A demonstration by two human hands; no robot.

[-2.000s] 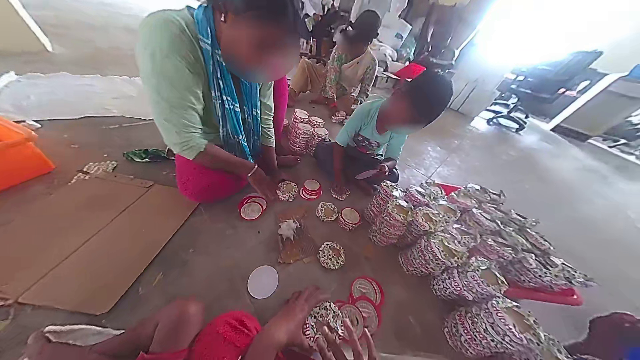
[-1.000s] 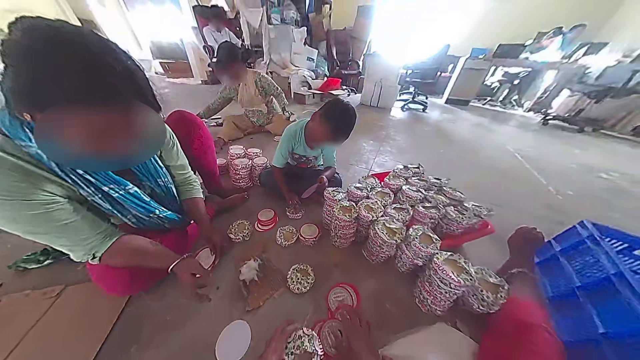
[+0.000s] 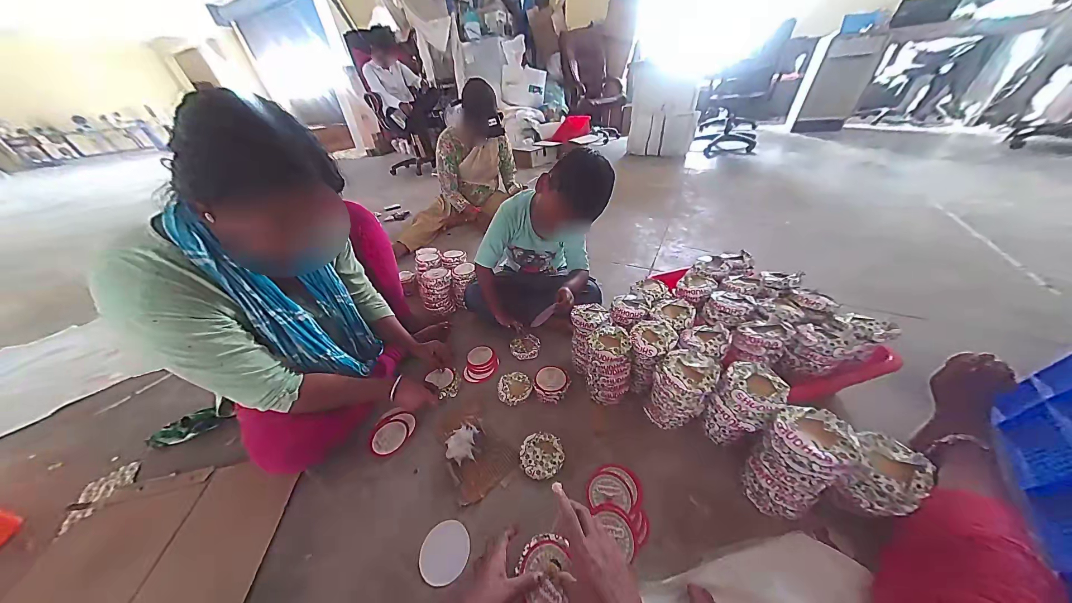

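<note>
At the bottom, my left hand (image 3: 500, 574) and my right hand (image 3: 593, 548) are both on a round piece wrapped in patterned paper (image 3: 543, 554), one from each side. A white disc (image 3: 445, 553) lies on the floor left of my left hand. Red-rimmed round discs (image 3: 614, 494) lie overlapping just right of my right hand. Beyond my fingers sits another wrapped round piece (image 3: 542, 456). White paste-like material (image 3: 461, 444) rests on a brown scrap of cardboard (image 3: 490, 469).
Stacks of wrapped round pieces (image 3: 682, 385) stand at right, some on a red tray (image 3: 846, 375). A blue plastic crate (image 3: 1038, 444) is at the right edge. Co-workers (image 3: 251, 335) sit at left and ahead (image 3: 536, 243). Flat cardboard (image 3: 209, 536) lies at lower left.
The view has swung upward and shifted. Both my hands stay at the round piece. The co-worker at left, lower over the floor one second ago, now has both hands at a wrapped piece.
</note>
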